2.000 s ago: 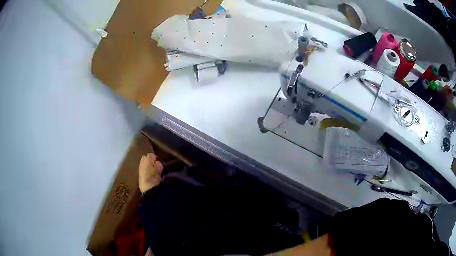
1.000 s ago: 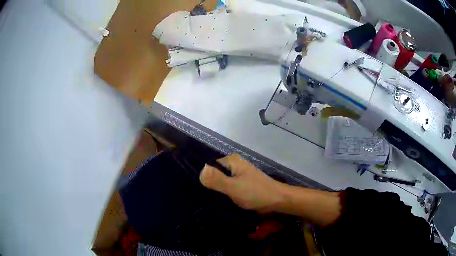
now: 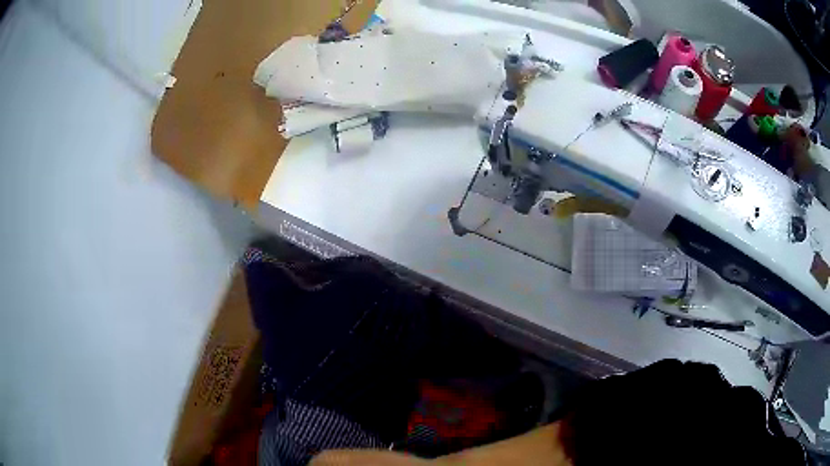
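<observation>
A dark denim-like garment (image 3: 350,332) hangs in front of me below the table edge, with a pale stitch line on it. Striped blue-grey cloth (image 3: 318,428) shows at its lower end. My right forearm reaches in from the lower right in a black sleeve. My right hand (image 3: 355,458) is mostly cut off by the bottom edge, near the striped cloth; its fingers and grip are hidden. My left hand is not in view.
A white sewing machine (image 3: 592,173) stands on the white table (image 3: 391,191), with thread cones (image 3: 681,91) behind it. Cream pattern sheets (image 3: 391,68) lie at the back, beside brown paper (image 3: 214,109). A cardboard box (image 3: 214,373) is at lower left.
My right hand has moved down from the garment's upper part to the bottom edge. The garment now reaches higher, to the table edge, and more striped cloth shows.
</observation>
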